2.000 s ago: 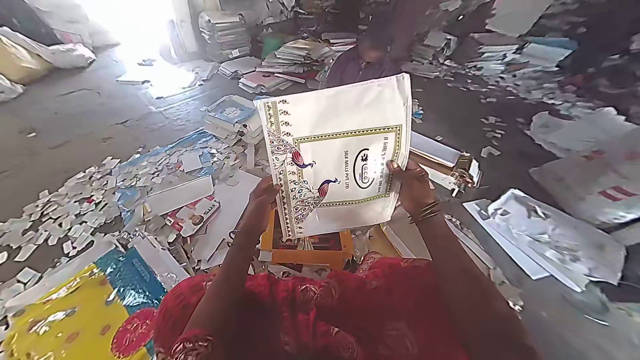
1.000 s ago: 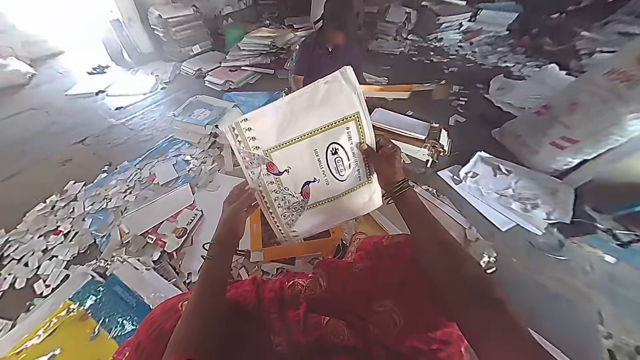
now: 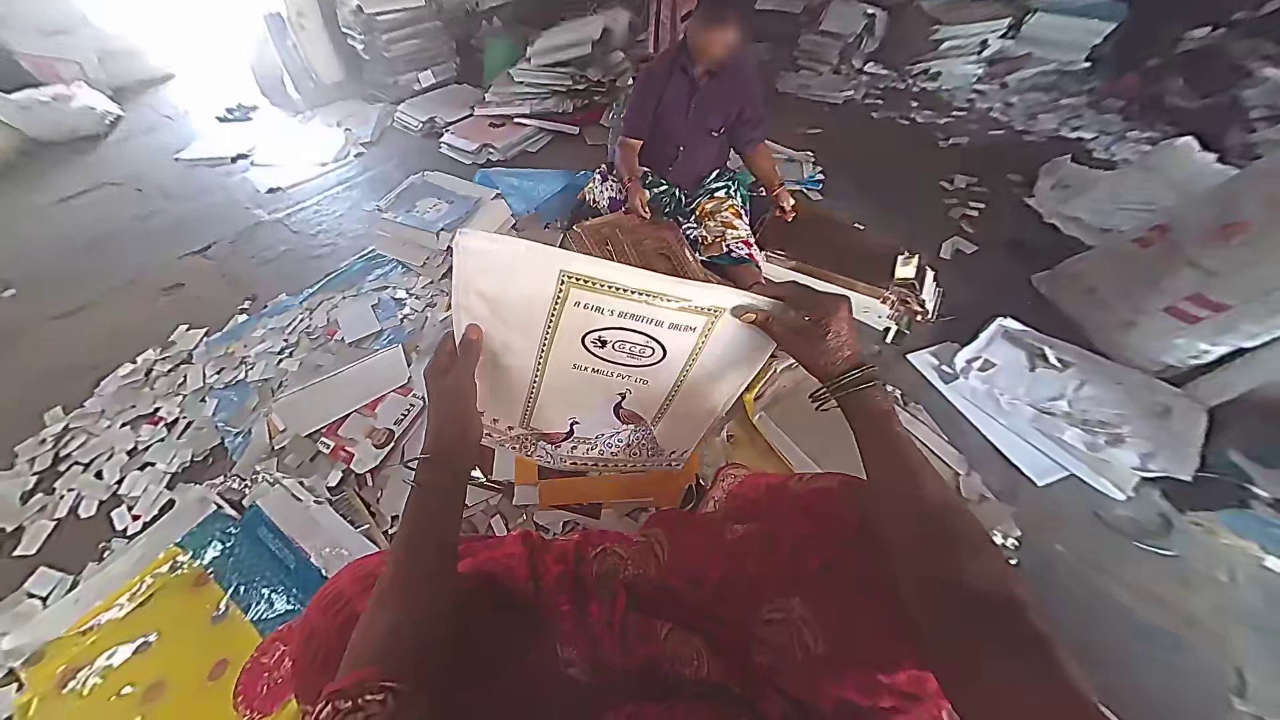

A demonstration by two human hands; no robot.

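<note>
A white printed bag or folded sheet (image 3: 620, 350) with two peacocks, a patterned border and writing is held up in front of me, its print upright. On its left edge my left hand (image 3: 455, 385) rests with the thumb on the front; its fingers are partly hidden behind. The upper right corner is gripped by my right hand (image 3: 810, 325), thumb on the front, with bangles at the wrist. Below the sheet lies an orange box or frame (image 3: 605, 490) near my red patterned clothing.
Paper scraps (image 3: 150, 440) spread over the floor at the left, beside a yellow plastic sheet (image 3: 140, 640). A person (image 3: 690, 130) sits ahead near brown cardboard (image 3: 640, 245). White sheets (image 3: 1060, 410) and a large white sack (image 3: 1180, 270) lie at the right.
The printed sheet has turned, so that its peacocks are now at the bottom instead of at the left. Both hands still hold its sides. The view has tilted up, showing more of the person ahead.
</note>
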